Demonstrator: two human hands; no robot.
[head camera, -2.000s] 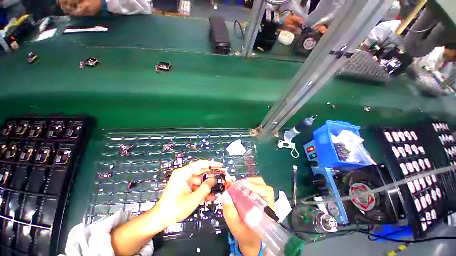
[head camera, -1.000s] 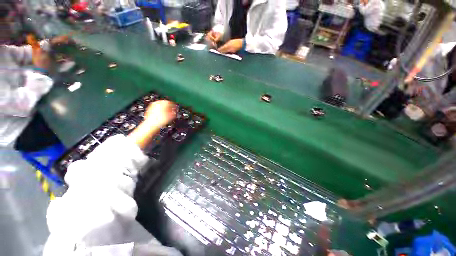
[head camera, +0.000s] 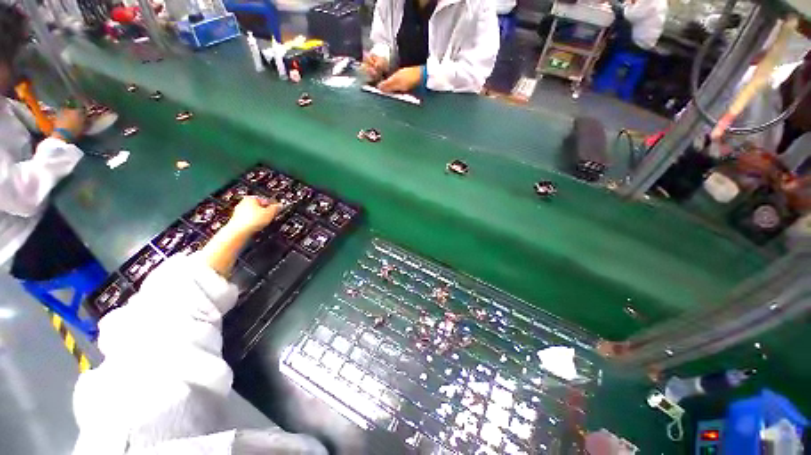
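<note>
My left hand (head camera: 252, 218) reaches over the black blister tray (head camera: 283, 274) at the left. Its fingertips are close together at a pocket in the tray's upper part; whether they hold a housing cannot be told. Dark square housings (head camera: 317, 240) sit in many pockets. The clear blister tray (head camera: 333, 360) lies to the right, scattered with small shiny parts and strong glints. A pinkish blurred shape (head camera: 609, 443) is cut off by the bottom edge; I cannot tell if it is my right hand or the syringe.
Small units (head camera: 457, 167) lie along the green conveyor (head camera: 409, 200). A white paper scrap (head camera: 558, 363) lies on the clear tray. A blue bin (head camera: 763, 422) and a slanting metal post (head camera: 711, 333) are at the right. People in white smocks work across the belt and at the far left.
The view has swung left from the work over the clear tray. My left hand has gone to the black tray and shifted slightly within it. The pink syringe has dropped from clear view.
</note>
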